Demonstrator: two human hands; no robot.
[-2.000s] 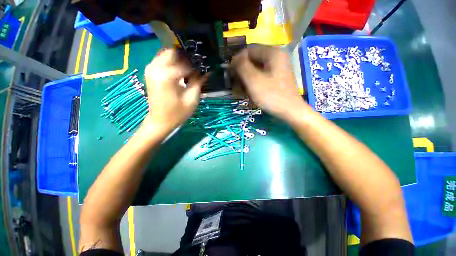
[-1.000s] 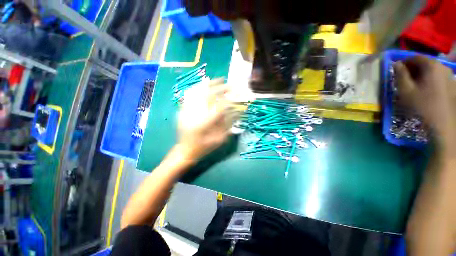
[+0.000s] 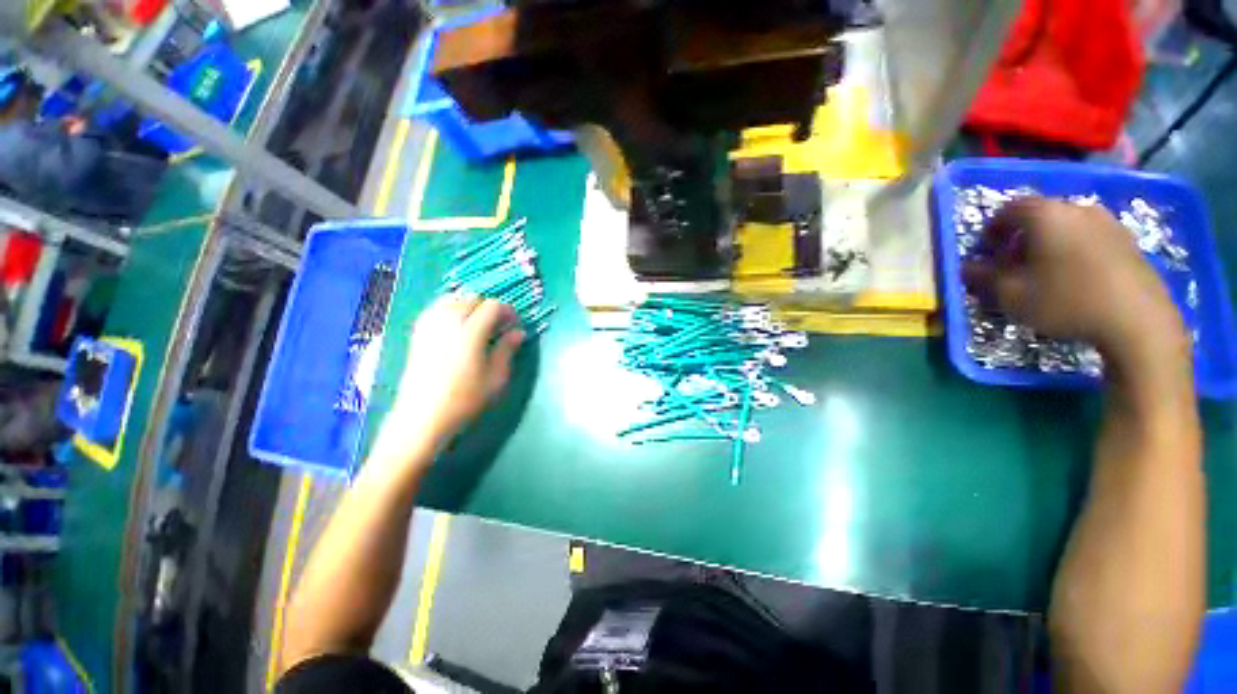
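Observation:
My left hand (image 3: 468,353) is at the near edge of the pile of cut green wires (image 3: 499,269) at the left of the bench; its fingers are bent, and whether they grip a wire cannot be told. My right hand (image 3: 1065,278) is over the blue terminal tray (image 3: 1194,292), its fingertips among the silver ring terminals (image 3: 1011,346); whether they pinch one is hidden. A heap of terminated leads (image 3: 695,355) lies in front of the press, silver eyes mostly to the right.
The dark crimping press (image 3: 597,68) stands over the bench centre, with a die block (image 3: 780,197) and yellow and white base plate (image 3: 889,292). A blue bin (image 3: 305,353) is beside the bench's left edge. A rear blue bin (image 3: 495,133) and red bin (image 3: 1058,82) are behind.
Both hands have parted from the press mouth, left to the wire pile and right to the terminal tray. The camera view has also shifted.

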